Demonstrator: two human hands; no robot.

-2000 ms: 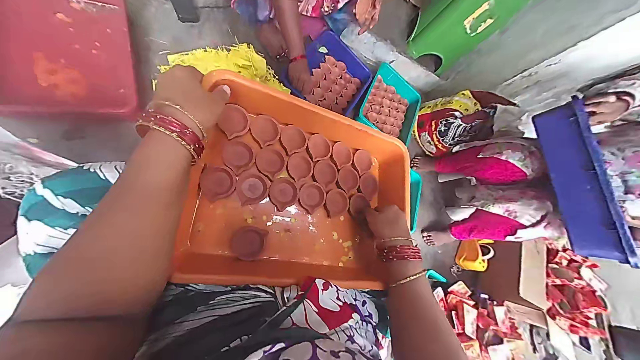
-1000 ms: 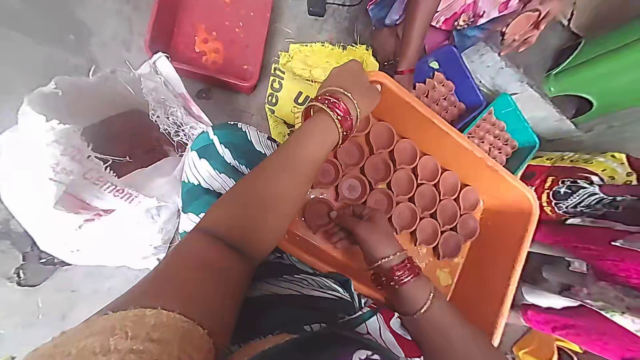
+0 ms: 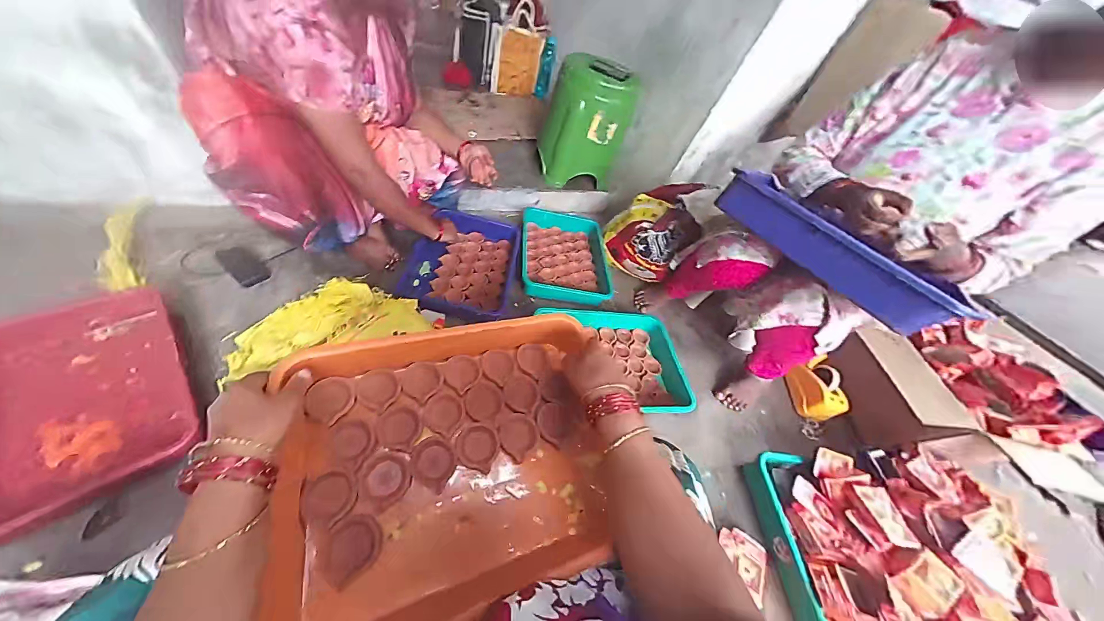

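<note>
An orange plastic tray is held tilted over my lap. My left hand grips its left rim near the far corner, and my right hand grips the far right corner, fingers partly hidden. Rows of small reddish-brown clay lamps fill its far and left parts, touching one another. One lamp lies at the near end of the left column. Wet shine and yellow bits show on the tray's bare floor.
Beyond stand a blue tray and two teal trays of lamps, a yellow sack and a green stool. A red tray lies left. One person reaches into the blue tray; another holds a blue tray. Red packets lie right.
My right hand has left a lamp in the tray's left part and now holds the far right corner. My left hand still holds the rim. The view has swung markedly.
</note>
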